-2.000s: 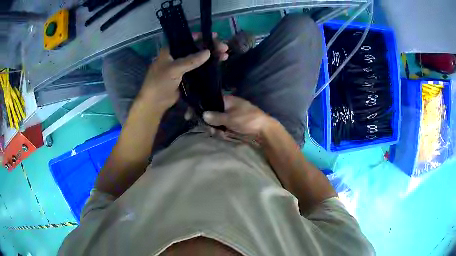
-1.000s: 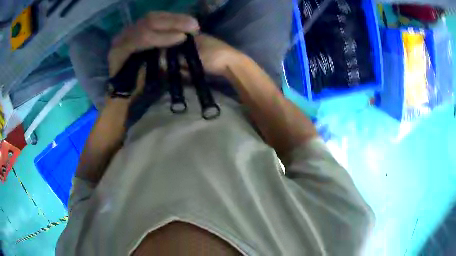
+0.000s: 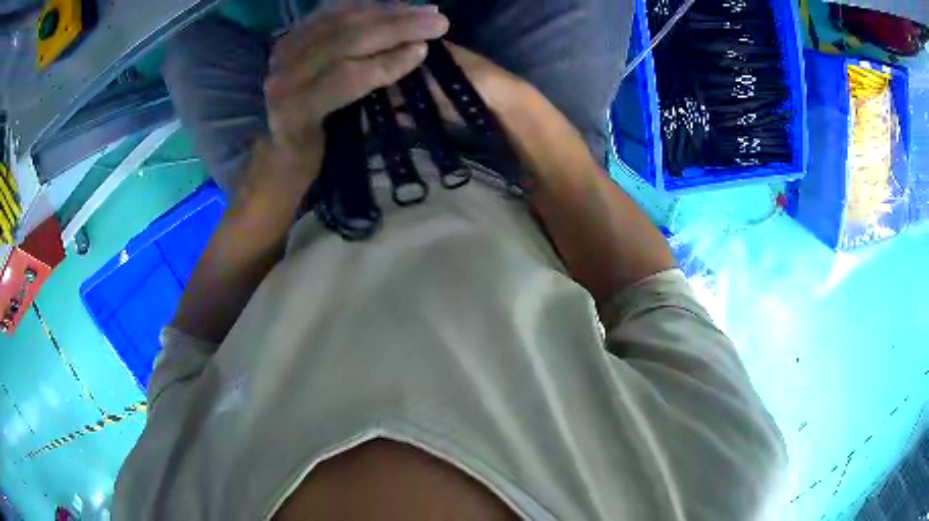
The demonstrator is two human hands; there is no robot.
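Note:
Several black straps [image 3: 413, 132] hang fanned out over my lap and shirt front, with small loops at their lower ends. My left hand [image 3: 346, 66] lies over the top of the straps with its fingers together, holding them. My right hand [image 3: 479, 87] is behind and beside the straps on the right; its fingers are mostly hidden by the straps and my left hand, and its grip cannot be made out.
A blue bin [image 3: 652, 153] full of black straps stands at right, with a blue box of yellow parts [image 3: 866, 153] beyond. Another blue bin [image 3: 153, 275] is at left. A yellow button box [image 3: 63, 29] sits on the grey bench [image 3: 112, 87] at upper left.
The bundle was upright between both hands and is now turned with its looped ends towards me. More loops show than a second ago. The bench has slid towards the upper left of the view.

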